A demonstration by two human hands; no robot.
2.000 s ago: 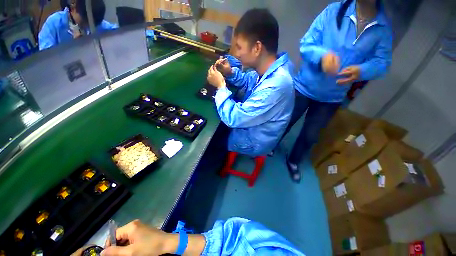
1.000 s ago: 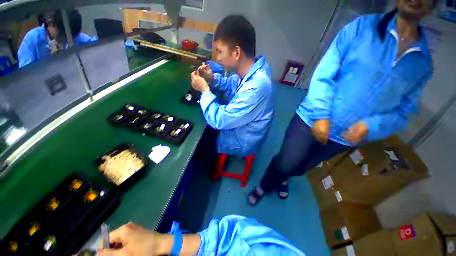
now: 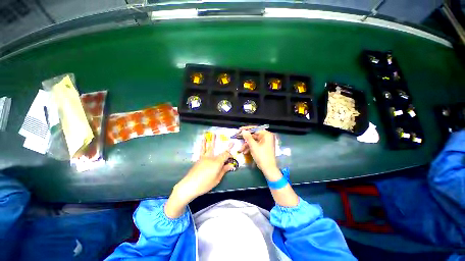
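My left hand [image 3: 204, 171] lies over a glossy whitish backing sheet [image 3: 280, 149], fingers forward. A small round module [image 3: 232, 163] is held at its thumb and finger side. My right hand [image 3: 261, 148], with a blue wrist band [image 3: 278, 181], grips thin tweezers [image 3: 257, 128] whose tip points left over the sheet. Yellow spots show on the sheet. Behind it lies a black component tray [image 3: 244, 124] with two rows of pockets; most hold round modules with yellow or silvery centres, and one front-row pocket is empty.
To the left lie an orange dot sheet [image 3: 144, 124], a plastic bag with yellow strips [image 3: 73, 115] and printed paper [image 3: 37, 122]. To the right are a black box of beige bits [image 3: 340, 110], a white scrap [image 3: 369, 134] and another module tray [image 3: 393, 101]. Blue sleeves show at both sides.
The view has swung from the neighbouring workers down to the bench before me. My left hand has come into view; my right hand now appears nearer the middle with the tweezers.
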